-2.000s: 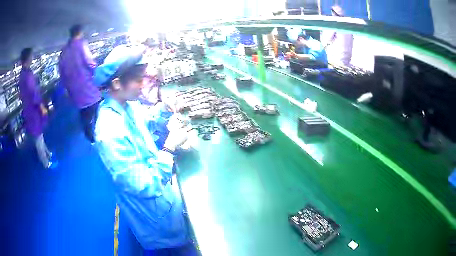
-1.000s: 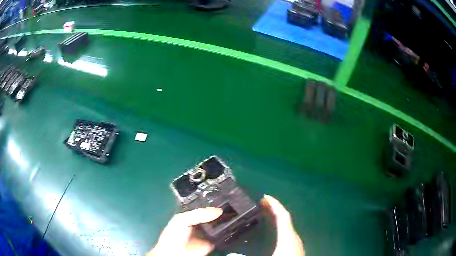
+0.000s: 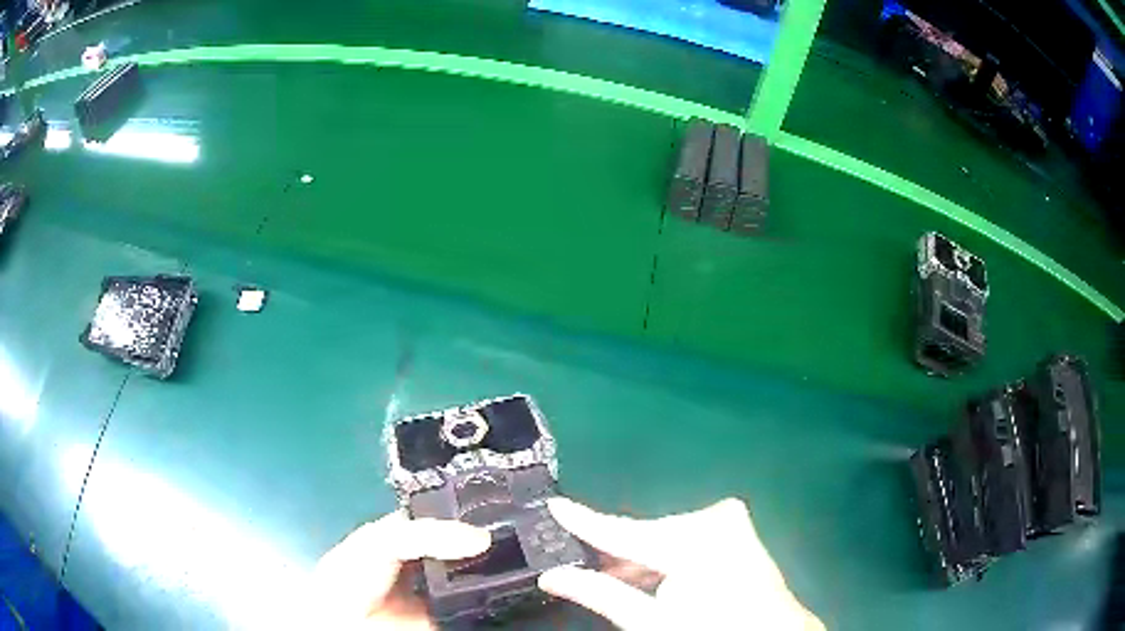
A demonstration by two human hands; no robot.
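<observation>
An opened trail camera unit (image 3: 479, 487) is at the bottom centre, with a speckled pale-edged face plate and round lens ring above and a dark body with small screen below. My left hand (image 3: 383, 567) holds its left side, thumb over the screen's edge. My right hand (image 3: 691, 567) is at its right side, with thumb and finger on the body beside the buttons. The undersides of the unit and the fingers beneath it are hidden.
A circuit-board assembly (image 3: 142, 323) and a small white square (image 3: 251, 300) lie at left. Black blocks (image 3: 721, 179) stand near the green line. Another camera unit (image 3: 950, 306) is at right, above several leaning black housings (image 3: 1005, 462). More blocks (image 3: 107, 101) are at far left.
The view has swung from along the line to the bench before me. Since one second ago, the camera unit has turned more upright, and my right fingers have moved onto its body.
</observation>
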